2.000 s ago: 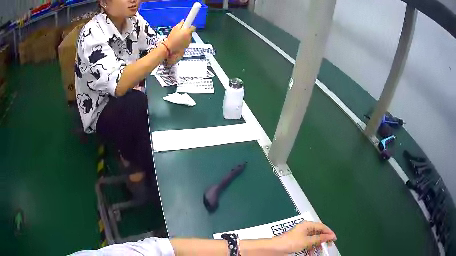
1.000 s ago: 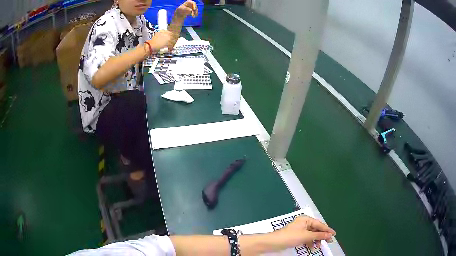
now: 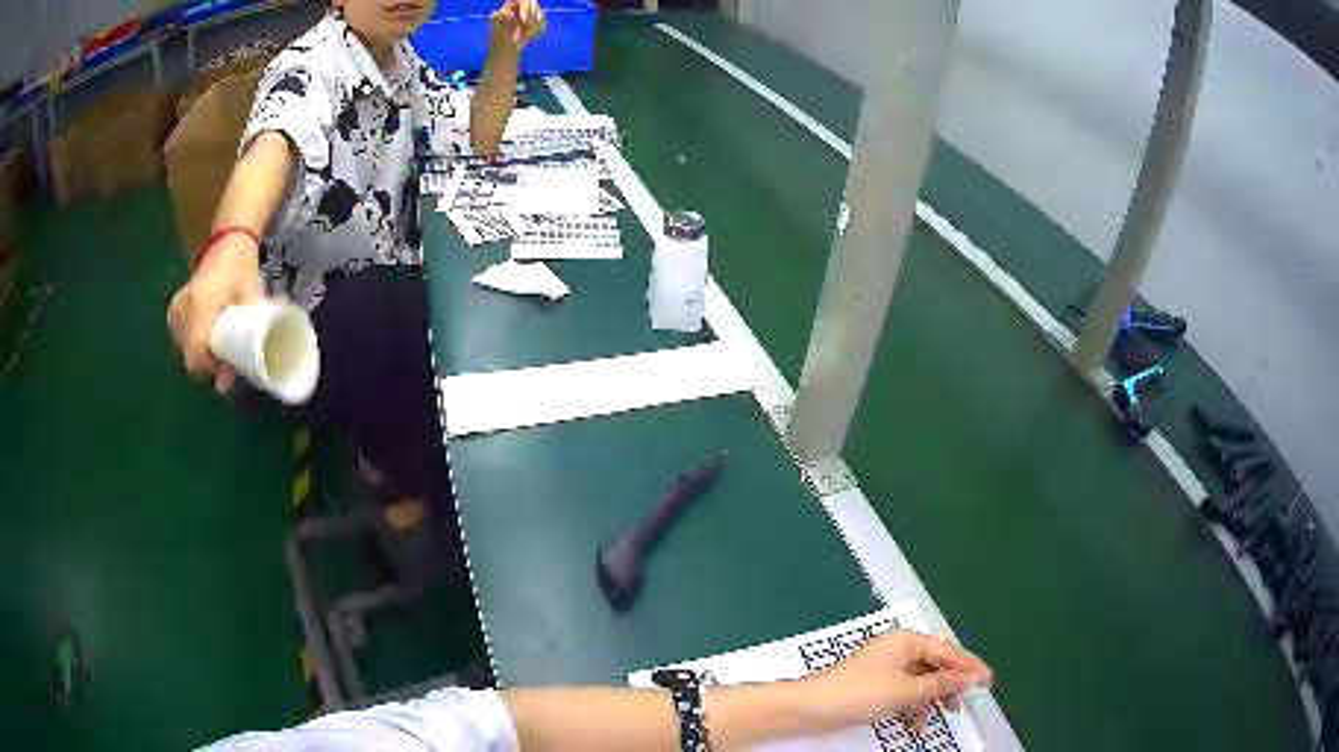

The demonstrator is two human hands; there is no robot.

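Note:
My left hand point(image 3: 899, 679) lies at the bottom right, over a white sheet point(image 3: 764, 661) with black-outlined rectangles. Its thumb and fingertips are together; whether a small piece is between them cannot be told. A dark patterned band is on the wrist. The sheet is partly hidden by my hand and forearm and cut off by the lower edge. My right hand is not in view. A black handheld unit point(image 3: 634, 558) lies alone on the green bench, its bulbous end toward me.
A white strip point(image 3: 588, 389) crosses the bench. Beyond are a white bottle point(image 3: 679, 276), crumpled white paper point(image 3: 523, 279) and printed sheets point(image 3: 570, 235). A seated person holds a white roll point(image 3: 267, 350) out at left. A metal post point(image 3: 878, 250) stands at the belt rail; black units point(image 3: 1266, 514) lie across the belt.
The other person's hand has brought the white roll from above the bench down to the left, toward me. My left hand has moved slightly upward and stays over the sheet.

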